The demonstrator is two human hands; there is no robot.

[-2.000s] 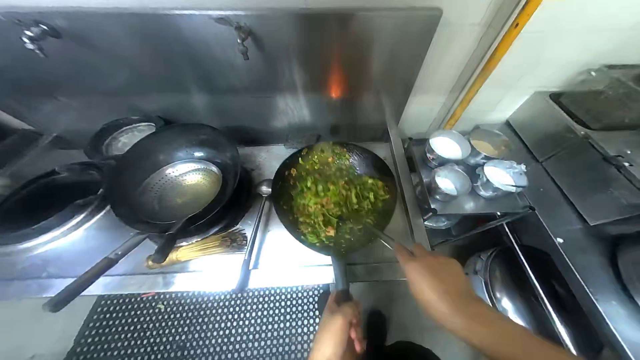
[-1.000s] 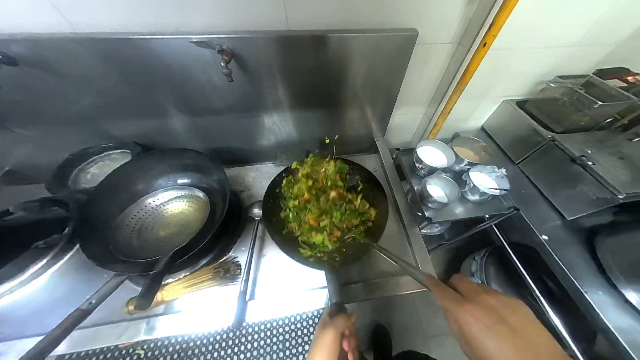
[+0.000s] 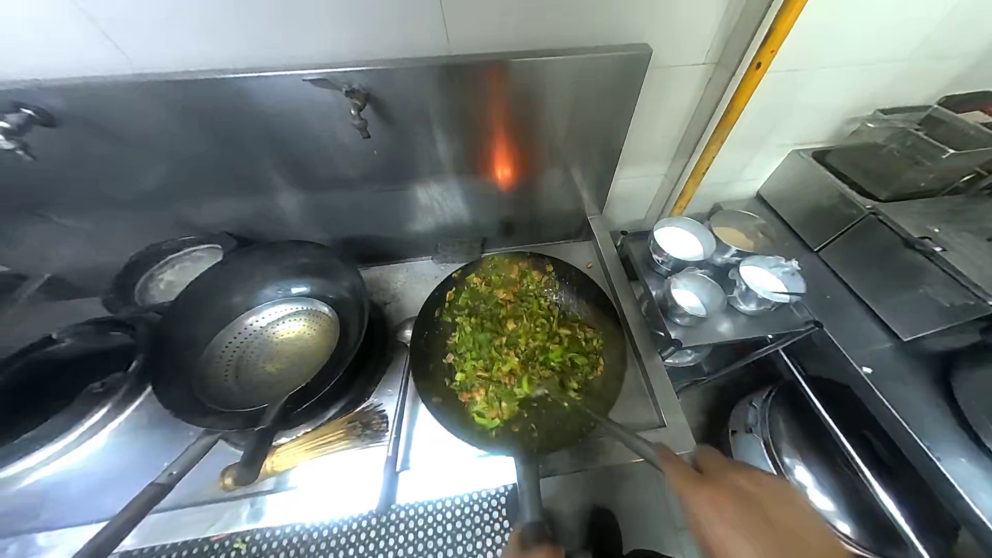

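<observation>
A black wok point(image 3: 612, 325) sits on the stove with chopped green vegetables and small brownish pieces point(image 3: 511, 333) spread inside. My left hand point(image 3: 535, 546), mostly cut off by the bottom edge, grips the wok's handle point(image 3: 528, 488). The long metal handle of a cooking utensil point(image 3: 632, 440) is in my right hand point(image 3: 744, 504), to the lower right of the wok; its head lies among the vegetables and is blurred. An orange glow shows on the steel backsplash point(image 3: 418, 163) behind the wok.
Left of the wok are a ladle point(image 3: 399, 411), a bamboo brush point(image 3: 325, 443) and another wok point(image 3: 325, 271) holding a perforated strainer point(image 3: 271, 349). Several metal seasoning pots point(image 3: 682, 240) stand on a right-hand shelf. A faucet point(image 3: 358, 108) juts from the backsplash.
The vegetables, heaped with bits in the air a second ago, now lie flatter across the wok. An orange glow shows on the backsplash, unlike one second ago. Both hands keep their holds.
</observation>
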